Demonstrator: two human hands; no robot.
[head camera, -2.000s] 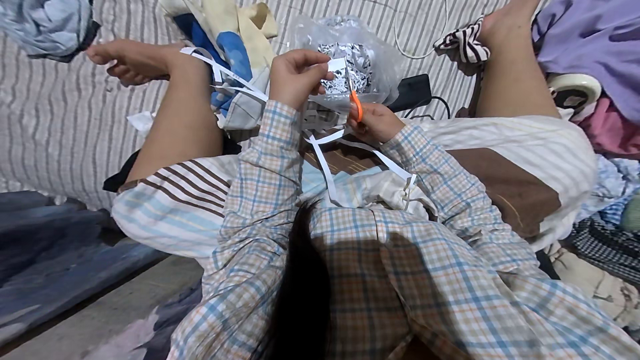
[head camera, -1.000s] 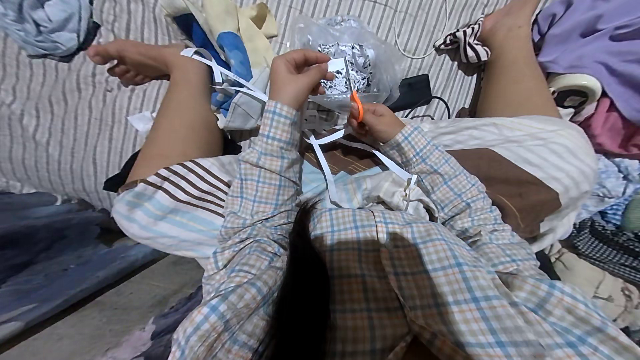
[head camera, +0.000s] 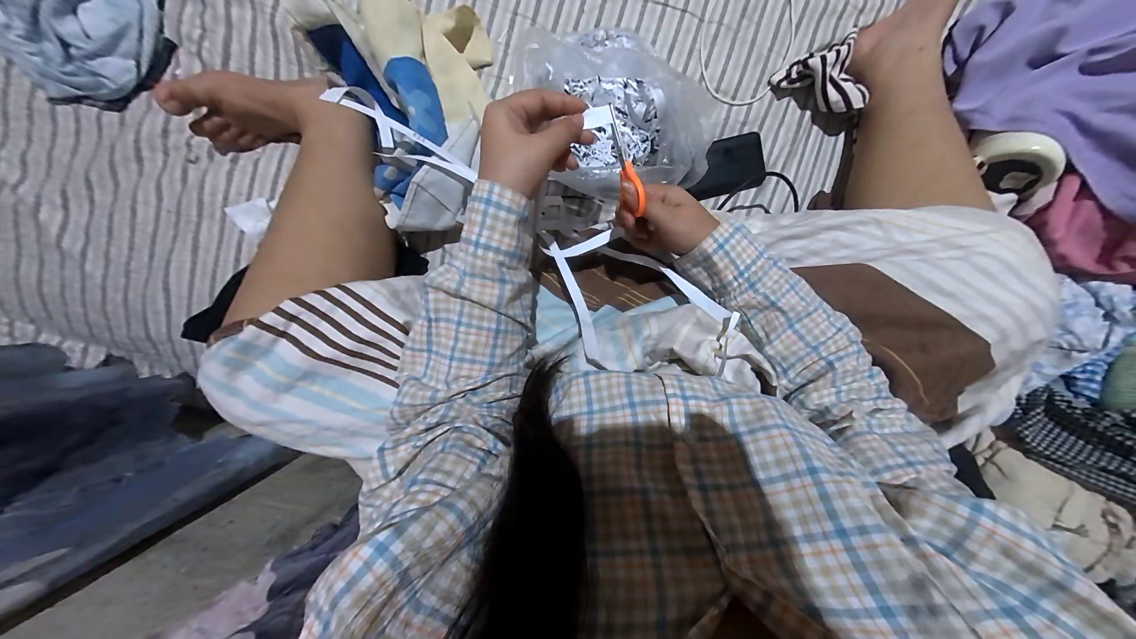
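Observation:
My left hand (head camera: 532, 138) pinches a small white strip (head camera: 597, 116) between thumb and fingers. Orange-handled scissors (head camera: 634, 188) are in my right hand (head camera: 667, 217), their blades pointing up at the strip's right end. Behind the hands lies a clear plastic bag (head camera: 683, 115) with silvery, foil-like pieces (head camera: 635, 98) in it. Below my hands, white ribbon-like strips (head camera: 575, 297) hang over my lap. More white strips (head camera: 413, 142) run from my left hand's side across to the leg on the left.
A black adapter (head camera: 732, 164) with a cable lies right of the bag. Cream and blue cloth (head camera: 413, 89) lies behind my left hand. A white roll-like object (head camera: 1021, 164) and purple cloth (head camera: 1047, 89) are at the right. Striped fabric (head camera: 89, 222) covers the surface under my legs.

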